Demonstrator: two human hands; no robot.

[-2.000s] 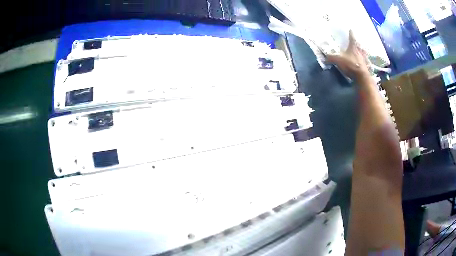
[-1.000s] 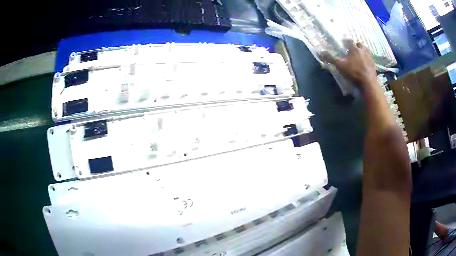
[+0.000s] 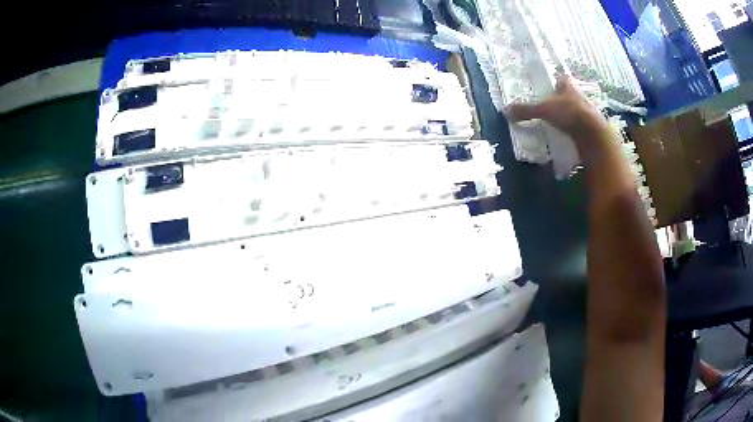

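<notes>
Several long white panels lie overlapping in front of me; one panel (image 3: 314, 194) has black rectangular pads (image 3: 170, 232) near its ends. Plain white panels with small holes (image 3: 206, 309) lie nearer. My right hand (image 3: 561, 115) reaches to a stack of narrow white panels (image 3: 594, 49) at the top right. Its thumb and fingers are around the end of a white strip (image 3: 528, 140), which sticks out from the stack toward me; glare blurs the grip. My left hand is out of the picture.
A blue surface (image 3: 248, 41) shows behind the panels, with dark parts in rows (image 3: 347, 12) at the top. Brown cardboard (image 3: 685, 169) and small white parts (image 3: 644, 177) are right of my forearm. Clear plastic (image 3: 475, 49) lies beside the stack.
My right hand has moved slightly left and down from the stack, and the strip ends under it stick out further toward me. The view has shifted a little.
</notes>
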